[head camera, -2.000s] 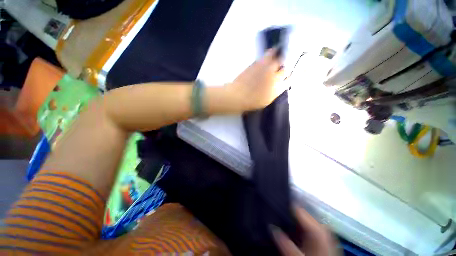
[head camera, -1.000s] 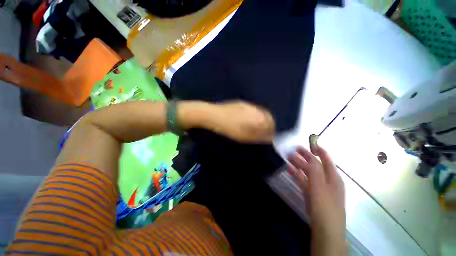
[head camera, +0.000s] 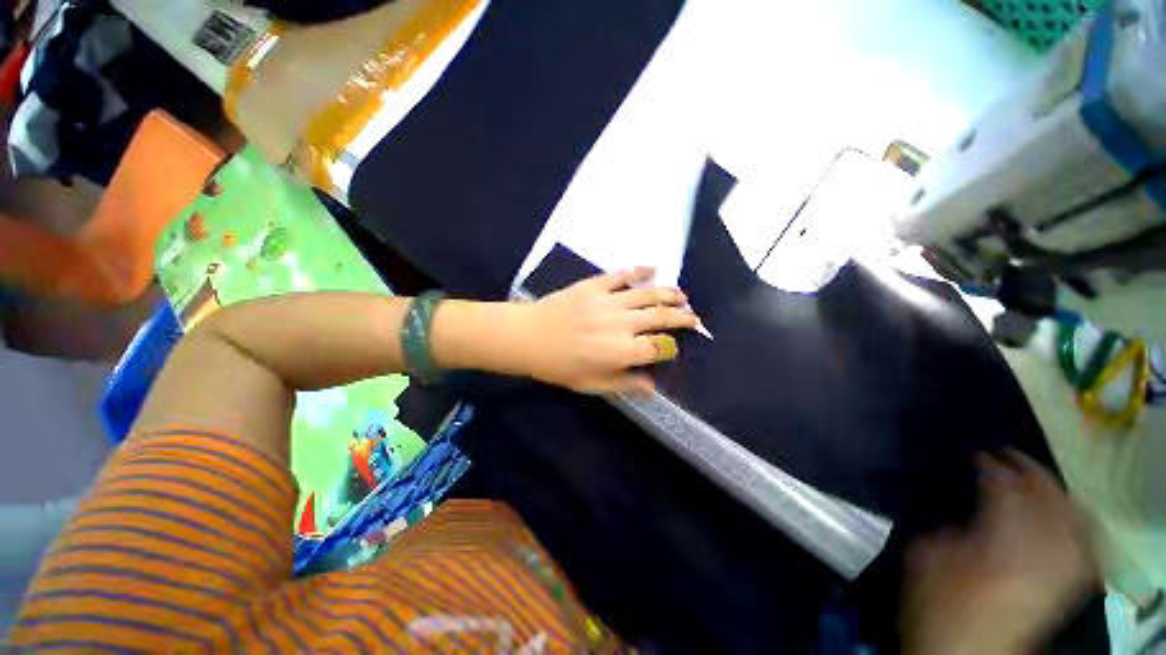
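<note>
A black cloth panel lies spread over the right part of the white table and its front edge, partly over the pale machine plate. Its narrow end points up the table. My left hand, with a ring and a green bangle, lies on the cloth's left part at the table edge, fingers spread. My right hand is blurred at the lower right over the cloth; whether it grips the cloth cannot be told. More dark cloth hangs over the lap. Another dark panel lies at the far left of the table.
The white sewing machine head with a blue band is at the right, green and yellow rings beside it. A green printed sheet and blue basket are left of the lap. An orange chair is farther left. A green basket is top right.
The black panel now lies spread across the table front and part of the machine plate. My right hand has moved right and down. My left hand has opened flat on the cloth. The camera view has shifted.
</note>
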